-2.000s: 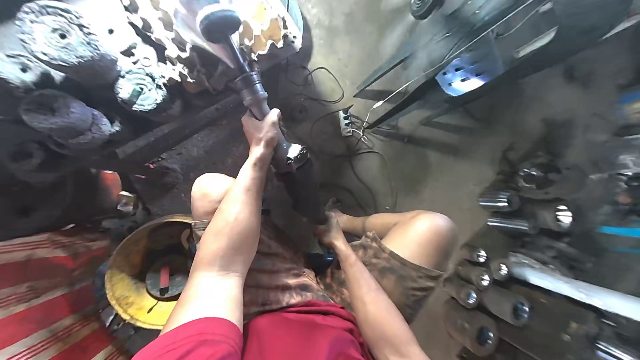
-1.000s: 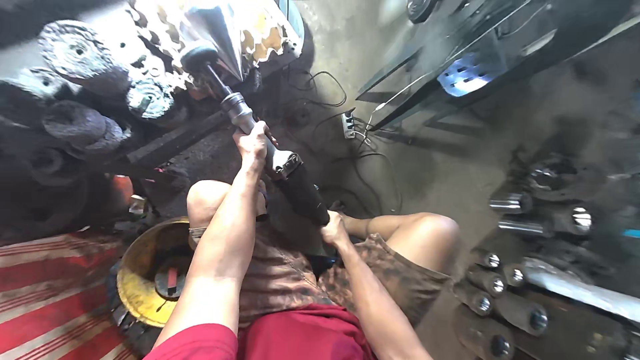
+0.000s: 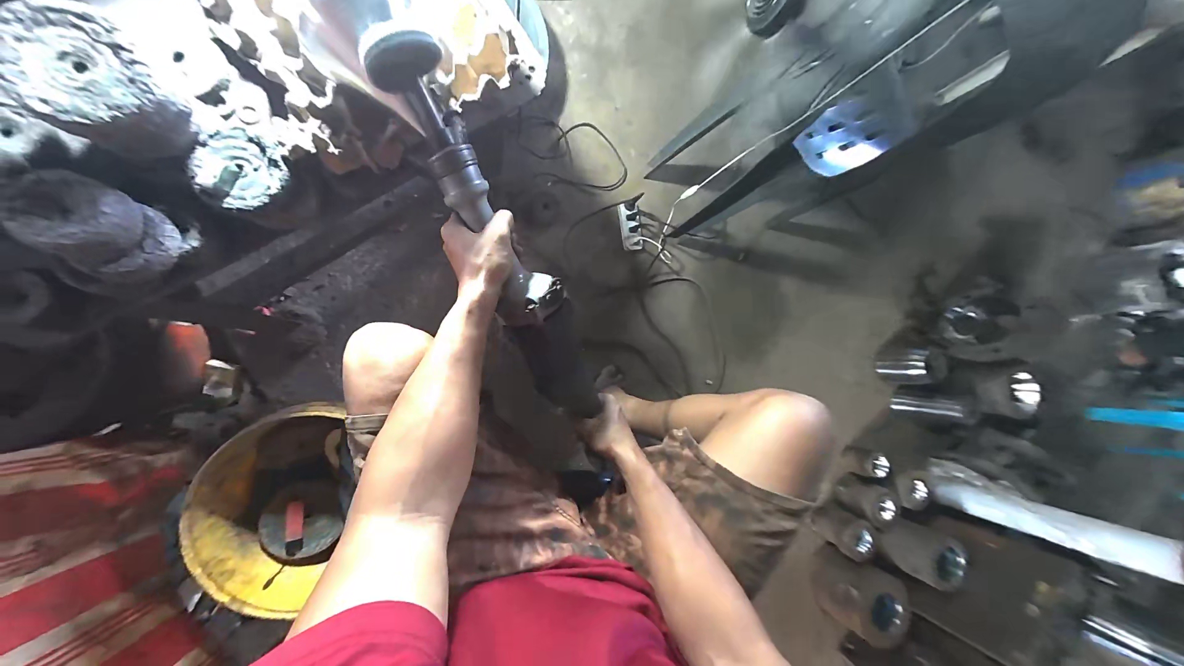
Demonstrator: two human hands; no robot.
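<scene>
A long straight grinder [image 3: 532, 301] slants from my lap up toward the top left. My left hand [image 3: 481, 248] is wrapped around its grey metal neck. The rear end of the dark body is in my right hand [image 3: 606, 421], close to my knees. At the tool's far end a round abrasive or buffing wheel [image 3: 400, 57] lies over a shiny, blurred metal piece [image 3: 338, 42]; whether they touch cannot be told. Beside that piece are jagged, honeycomb-edged parts [image 3: 490, 51], brightly lit.
Rough round metal castings [image 3: 69, 69] are stacked at the left. A yellow bowl-shaped container [image 3: 208, 555] stands by my left leg. A power strip [image 3: 630, 227] and cables lie on the floor ahead. Metal cylinders [image 3: 860, 592] stand at the right, below a dark metal frame [image 3: 925, 92].
The grinder's wheel end went down and left, then back up and right between the earlier frames and now. Both hands have kept their hold on it.
</scene>
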